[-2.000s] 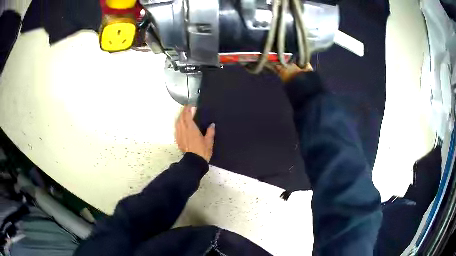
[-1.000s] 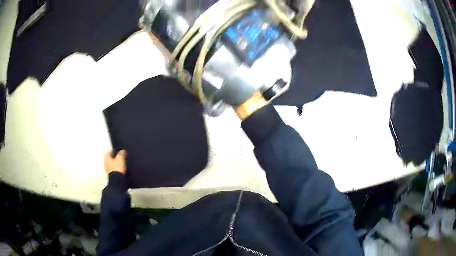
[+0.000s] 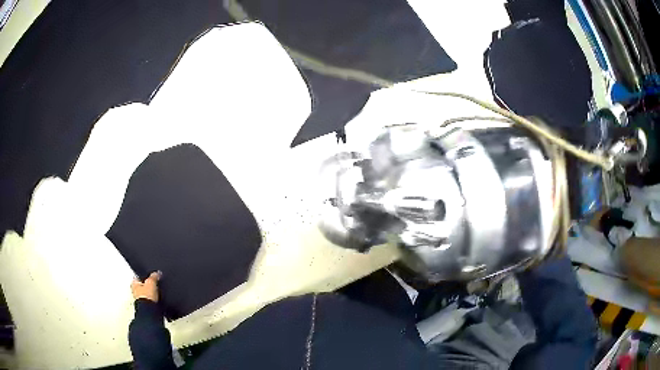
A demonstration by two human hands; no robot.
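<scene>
A black cut piece (image 3: 189, 227) lies flat on the cream table near its front left edge. My left hand (image 3: 146, 287) grips its lower left edge, with the thumb on top. The large silver cutting machine (image 3: 470, 202) is tilted at the right, blurred, over the table's front edge. Its motor end points right and its foot end points left. It stands apart from the cut piece. My right sleeve (image 3: 557, 311) reaches up to the motor, but my right hand is hidden behind it. A beige cable (image 3: 347, 72) runs from the top across to the motor end.
The black fabric lay (image 3: 79, 65) with curved cut edges covers the upper left of the table (image 3: 239, 79) and reaches the top middle. Another black piece (image 3: 539, 69) lies at the upper right. Tubes stand along the right rim. Scraps and bags lie below the front edge.
The machine has swung right and towards me, and its cable is now stretched over the cloth. The cut piece has shifted slightly left and turned, with my left hand still at its edge. My view has turned right.
</scene>
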